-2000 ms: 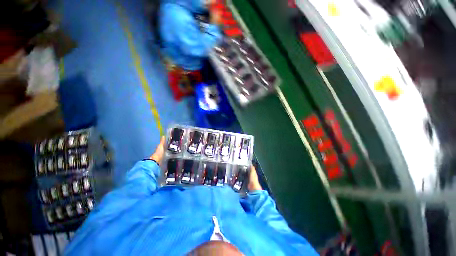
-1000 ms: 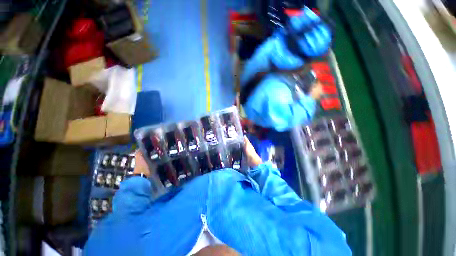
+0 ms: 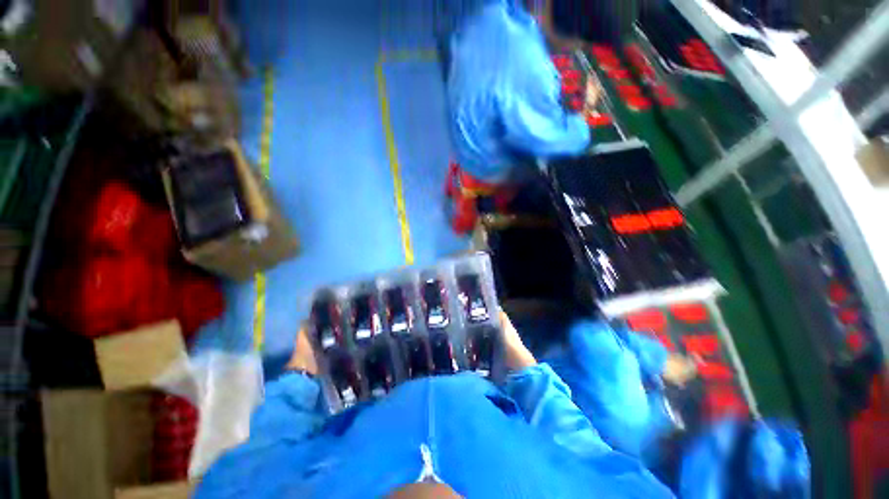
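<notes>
A clear blister tray is held level in front of my body. Black phones lie in its pockets in two rows; the near row is partly hidden by my blue smock. My left hand grips the tray's left side. My right hand grips its right side. The fingers of both hands are mostly hidden by the tray.
A coworker in blue is ahead on the right; another person's sleeve is close on my right. A black tray with red covers lies on the right bench. Cardboard cartons stand left on the blue floor.
The surroundings have shifted as I moved along the line. The tray is still between both hands and less tilted than a second ago. The black cover tray has come into view on the right.
</notes>
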